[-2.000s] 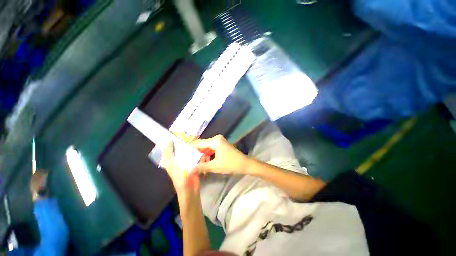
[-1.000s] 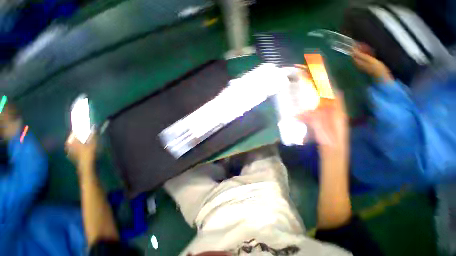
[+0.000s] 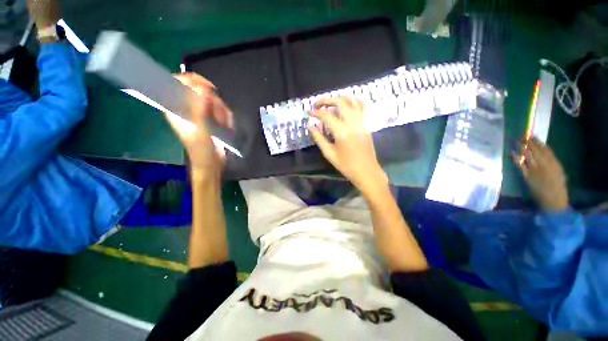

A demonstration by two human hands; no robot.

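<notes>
My left hand (image 3: 203, 123) is shut on a white-silver light bar (image 3: 137, 70), tilted up over the left edge of the black tray (image 3: 347, 40). My right hand (image 3: 348, 136) rests on the shiny carrier strip (image 3: 427, 93), its fingertips at the strip's left part. Whether the fingers pinch a small piece cannot be told. The strip lies across the tray and past its right side. A second shiny strip (image 3: 470, 156) lies to the right. A thin white bar (image 3: 150, 101) shows beneath the held bar, partly hidden by my left hand.
A neighbour's hand (image 3: 543, 173) at right holds a bar (image 3: 543, 106) with a glowing edge, near a coiled white cable (image 3: 570, 93). Another neighbour's blue sleeve (image 3: 47, 106) is at left. A metal stand foot (image 3: 430, 23) is at the far side of the bench.
My left hand has moved right to the tray's left side with a bar. My right hand has come left from the right side onto the strip; the orange-lit bar is no longer in it.
</notes>
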